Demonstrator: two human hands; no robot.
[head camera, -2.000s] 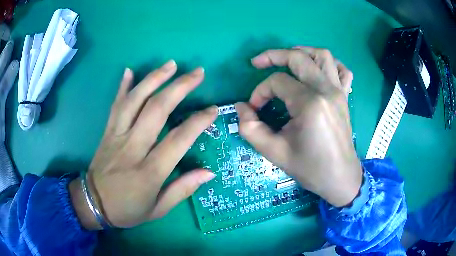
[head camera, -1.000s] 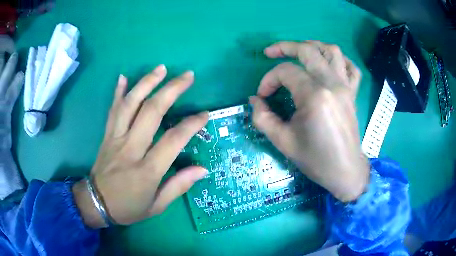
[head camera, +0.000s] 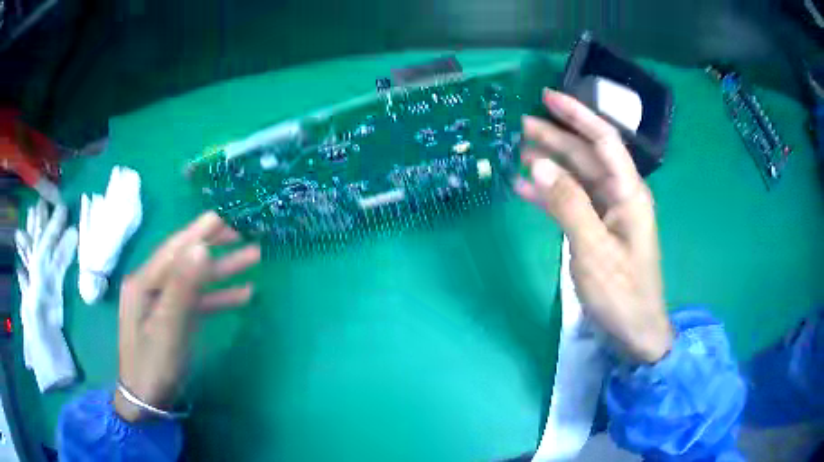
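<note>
A green circuit board (head camera: 361, 162) lies or is tilted at the back of the mat, blurred by motion. Its comb-like row of pins faces me, and a white strip shows near its far left edge. My left hand (head camera: 185, 298) is beside the board's lower left corner, fingers apart, holding nothing visible. My right hand (head camera: 601, 226) is just right of the board, in front of the black label box (head camera: 658, 108), fingers apart. Whether its fingertips touch the board or the box is unclear. A white liner ribbon (head camera: 571, 379) runs down beside the right wrist.
Two white gloves (head camera: 110, 230) lie at the left on the green mat (head camera: 388, 361). A narrow circuit board (head camera: 757, 126) lies at the far right. A blurred red thing (head camera: 25, 149) is at the far left edge. A dark area lies beyond the mat.
The board has moved back and left and been turned; its pin row now faces me. Both hands have drawn apart and off the white strip. The view has shifted, and the label box appears further left.
</note>
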